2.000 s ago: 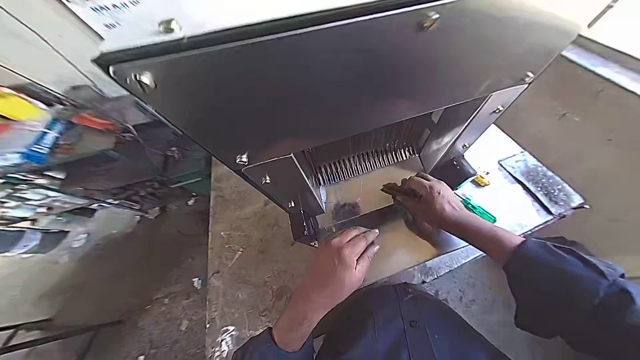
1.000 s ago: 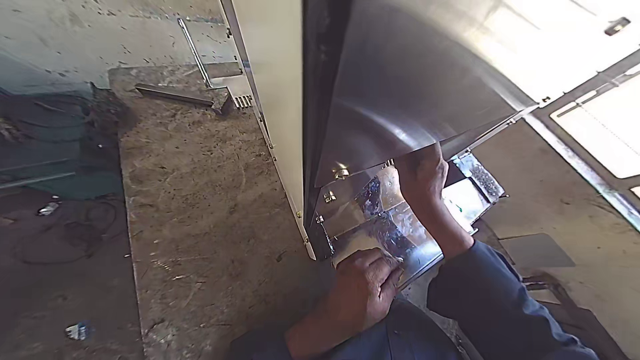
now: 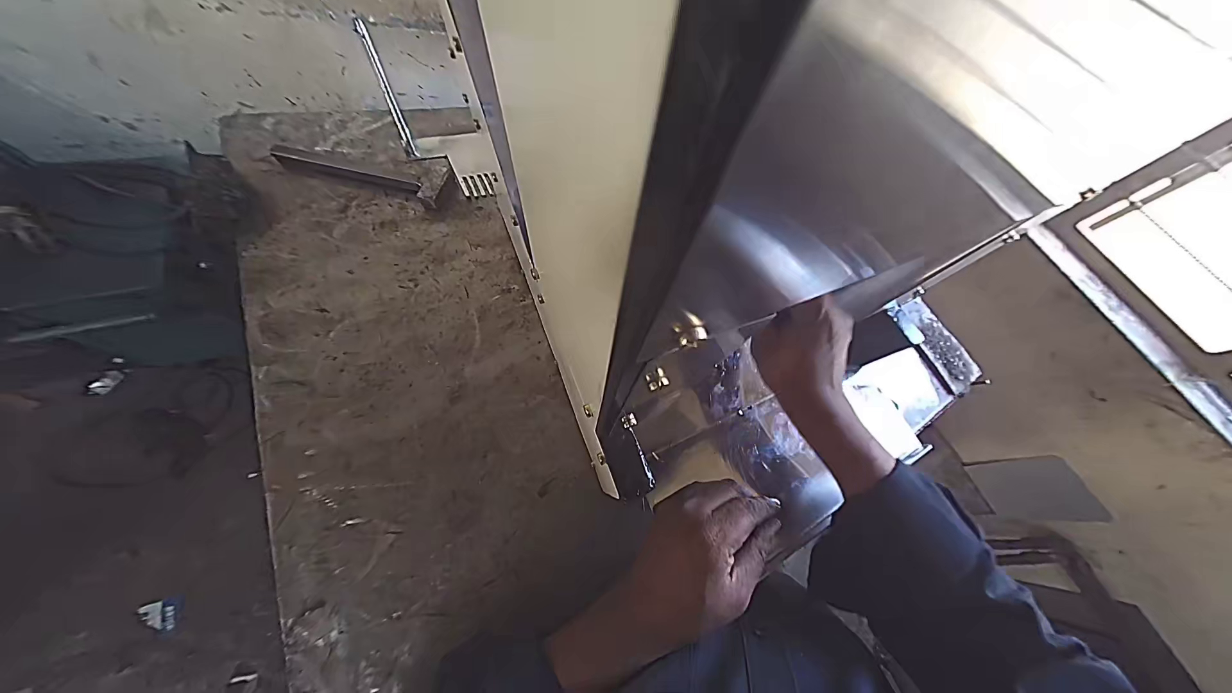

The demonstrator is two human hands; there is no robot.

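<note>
A large sheet-metal cabinet (image 3: 837, 212) with bolted edges stands over the workbench (image 3: 404, 385). Low at its front lies a shiny metal plate (image 3: 693, 462). My left hand (image 3: 712, 549) rests at the near edge of this plate with curled fingers; whether it grips anything cannot be seen. My right hand (image 3: 804, 351) reaches up under the lower edge of the cabinet's front panel, its fingertips hidden behind that edge. Brass-coloured bolts (image 3: 691, 332) stick out near the cabinet's lower left corner.
A dark metal bar (image 3: 346, 170) lies at the bench's far end beside a slotted metal piece (image 3: 476, 183). A thin metal rod (image 3: 385, 87) leans on the wall. Right of the cabinet are a bright metal box (image 3: 948, 346) and a flat grey sheet (image 3: 1039, 486).
The view has swung strongly round the cabinet. My right hand, earlier over the plate in the opening, is now up under the panel's edge. My left hand stays near the plate's front edge.
</note>
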